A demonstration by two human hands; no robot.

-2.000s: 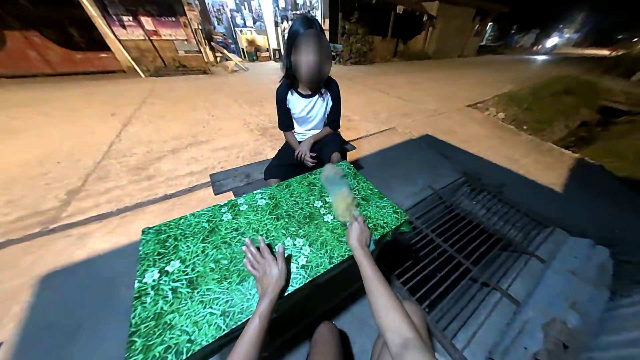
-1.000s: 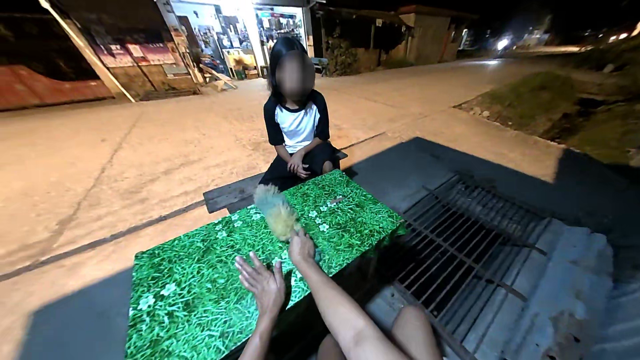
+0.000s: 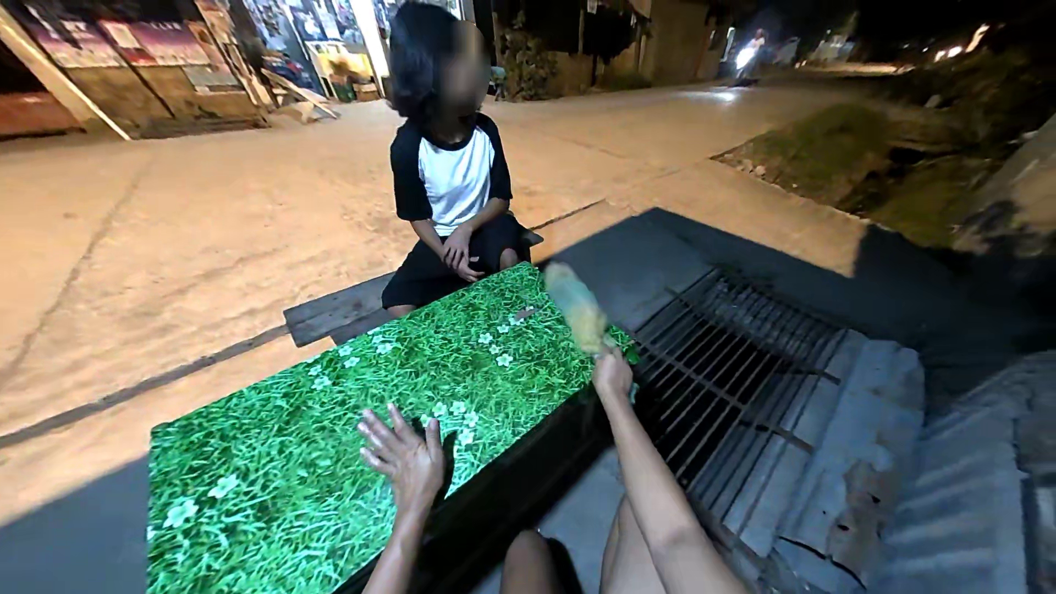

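Observation:
A low table (image 3: 330,445) has a cover printed with green grass and white flowers. My left hand (image 3: 408,454) lies on it, palm down with its fingers spread, holding nothing. In my right hand (image 3: 613,375) is the handle of a fluffy duster (image 3: 576,309), yellowish near the hand and pale blue-green further up. The duster is over the table's far right edge, slightly blurred; whether it touches the cover I cannot tell. A small brownish thing (image 3: 523,314) lies on the cover near the far right corner.
Across the table a person (image 3: 454,181) sits on a low wooden bench (image 3: 338,312), hands together. A metal grate (image 3: 726,371) lies right of the table, beside a worn grey slab (image 3: 862,454). Behind are a paved road, a lit shop front (image 3: 330,49) and a distant vehicle light (image 3: 747,56).
The duster in my right hand went left over the cover, then back right to the table's far right edge. My left hand stays on the cover. The seated person's head has turned to the side.

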